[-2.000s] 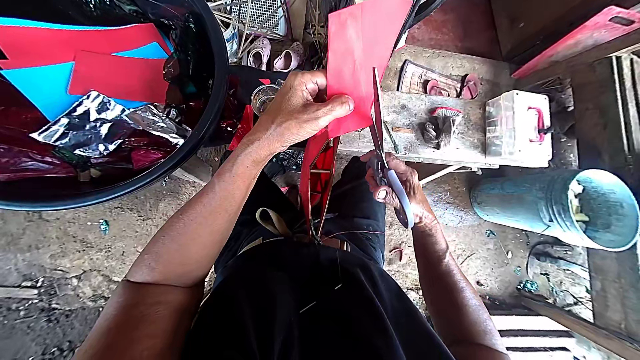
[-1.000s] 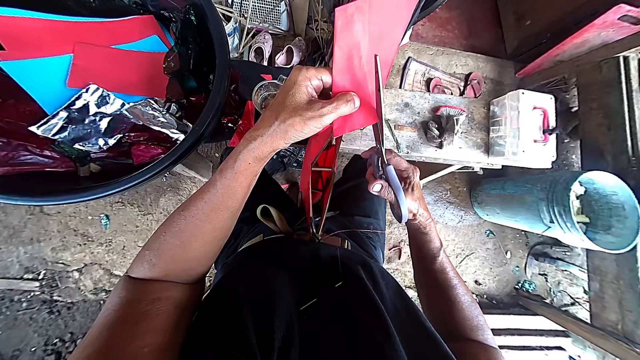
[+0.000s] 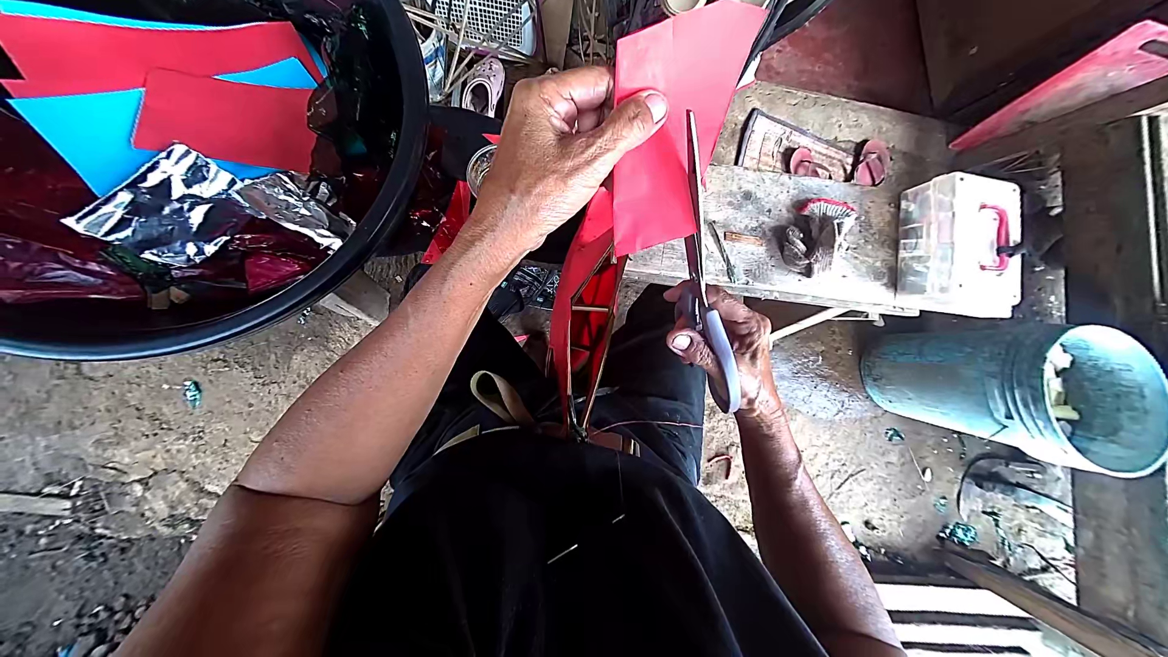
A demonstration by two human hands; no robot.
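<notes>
My left hand (image 3: 570, 151) pinches the left edge of a folded red sheet (image 3: 671, 173), thumb on top and fingers behind. In my right hand (image 3: 730, 342) is a pair of scissors (image 3: 696, 219), blades pointing up and lying along the sheet's lower right part. The blades look nearly closed; whether paper lies between them I cannot tell. Below the sheet, a frame of thin sticks covered in red (image 3: 579, 310) stands between my legs, its narrow end near my waist.
A black tub (image 3: 415, 119) at the left holds red and blue sheets and silver foil (image 3: 169, 205). On the right are a wooden bench (image 3: 757, 265) with a brush (image 3: 821, 237), a clear plastic box (image 3: 958, 242), pink slippers (image 3: 871, 162) and a blue bucket (image 3: 967, 388) lying on its side.
The scissor blades, a little apart two seconds ago, now look closer together. Both hands keep their holds with little movement.
</notes>
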